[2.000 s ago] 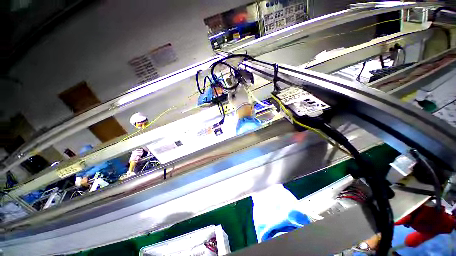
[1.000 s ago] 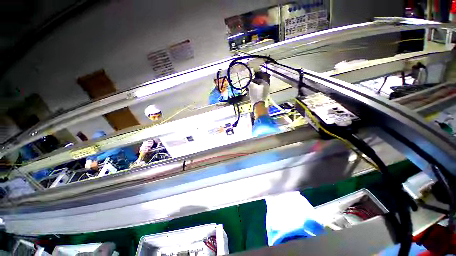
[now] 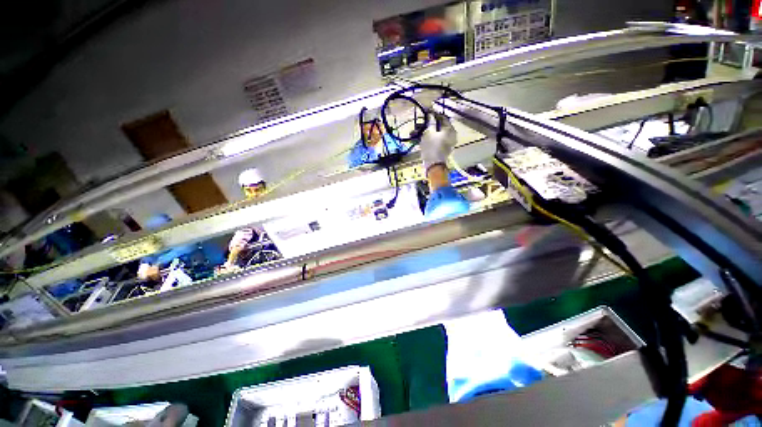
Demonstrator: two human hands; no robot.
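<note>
A white-gloved hand, which I take as my right hand, is raised at the near end of the overhead rail. Its blue sleeve shows below. The fingers look closed at the looped black cable; the exact grip is blurred. One cable end dangles left of the hand. A flat dark unit with a pale label hangs under the rail, with a yellow lead and thick black cords running down right. My left hand cannot be made out.
White housings with red wires lie on the green belt. A white and blue cloth shape, possibly a sleeve, crosses it. Long metal beams span the view. A person in a white cap is beyond them. Something red is at the lower right.
The view has shifted, so the rail, cable and hand sit further right than two seconds ago. More housings show at the lower left. The hand stays by the cable loop.
</note>
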